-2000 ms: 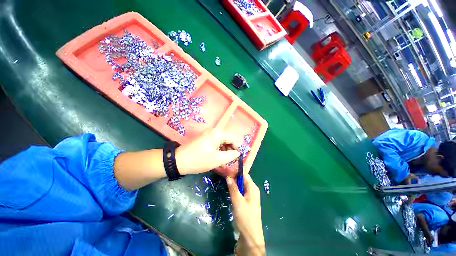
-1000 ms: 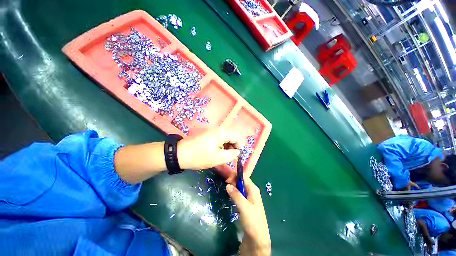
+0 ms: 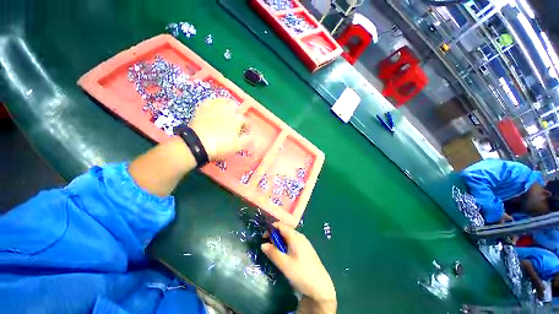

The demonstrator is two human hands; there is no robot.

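The salmon-orange divided tray (image 3: 116, 105) lies on the green table. A large heap of small silver parts (image 3: 160, 83) fills its far-left end, and a smaller group (image 3: 288, 186) lies in the end compartment. My left hand (image 3: 217, 127), with a black wristband, is over the near edge of the heap, its fingers pointing down into the middle section; whether it holds a part is hidden. My right hand (image 3: 300, 260) holds blue-handled cutters (image 3: 278, 239) beside the tray's near corner, above the table.
Thin bright scraps (image 3: 251, 270) lie on the table below the tray. Loose silver parts (image 3: 184, 29) and a small black item (image 3: 252, 76) lie beyond it. A white card (image 3: 346, 104), blue pliers (image 3: 387, 121) and a red tray (image 3: 312, 58) are farther off. A person in blue (image 3: 499, 184) sits across.
My left hand has moved from the end compartment, at the cutters, up the tray to the heap. My right hand has drawn the cutters back off the tray, tilting them.
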